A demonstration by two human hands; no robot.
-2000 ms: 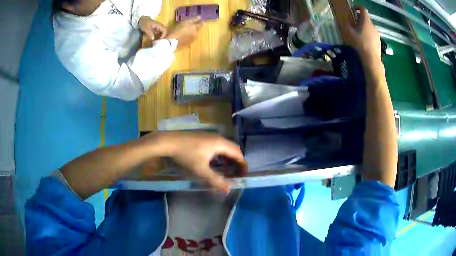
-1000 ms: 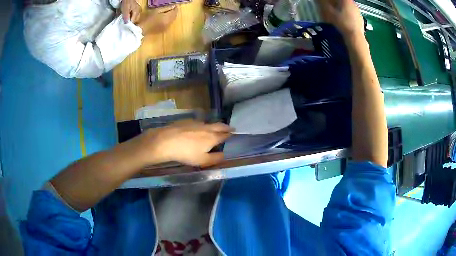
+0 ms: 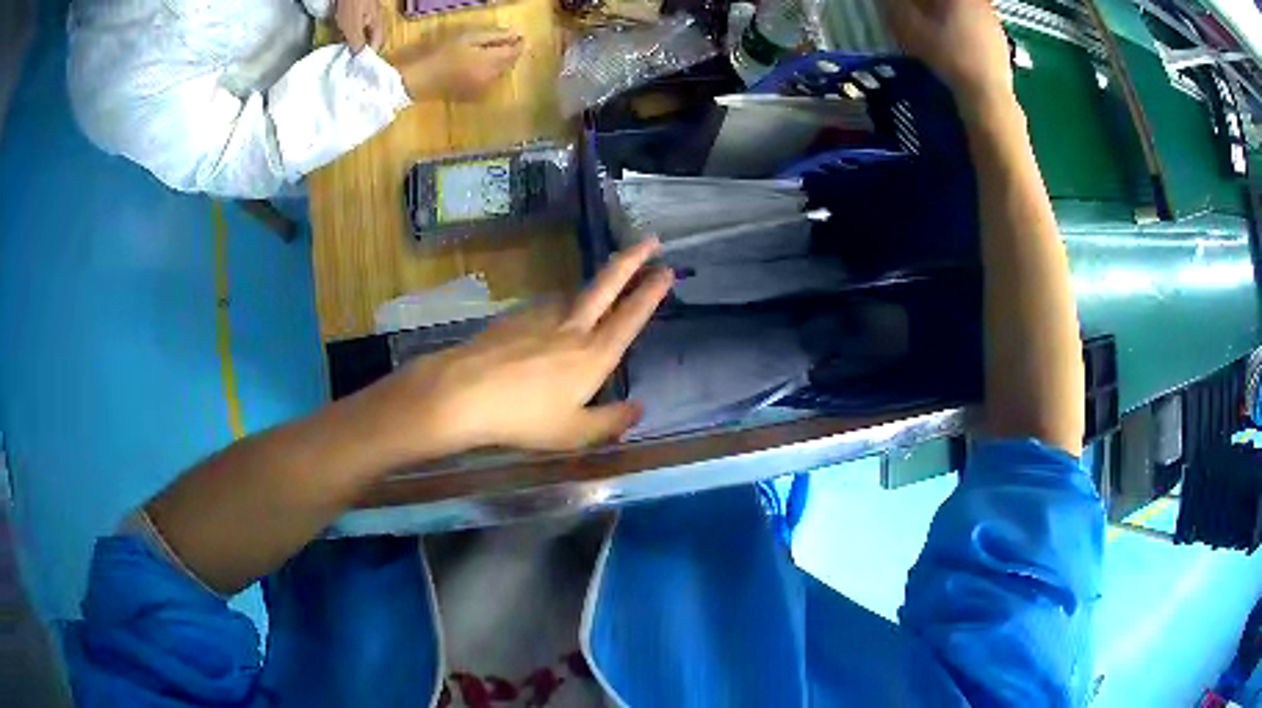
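The dark blue file rack (image 3: 886,297) stands at the desk edge with white papers (image 3: 720,228) upright in its slots. My left hand (image 3: 540,367) is over the rack's left side. Its fingers are apart, the fingertips at the edge of the papers, the thumb lower near the front slot. I see nothing gripped in it. My right hand (image 3: 948,42) is at the top edge, beyond the rack, partly cut off and blurred. My right forearm runs along the rack's right side. What the right fingers touch is hidden.
A boxed device with a pale label (image 3: 485,191) lies on the wood desk (image 3: 367,270). Clear plastic bags (image 3: 637,62) lie behind it. A seated person in white (image 3: 201,97) is at the upper left. The desk partition's metal trim (image 3: 664,477) runs before me. Green benches (image 3: 1163,291) stand right.
The view has shifted. My left hand went from curled at the trim to flat beside the rack, then its fingers spread upward. A white sheet raised in the rack earlier now sits lower.
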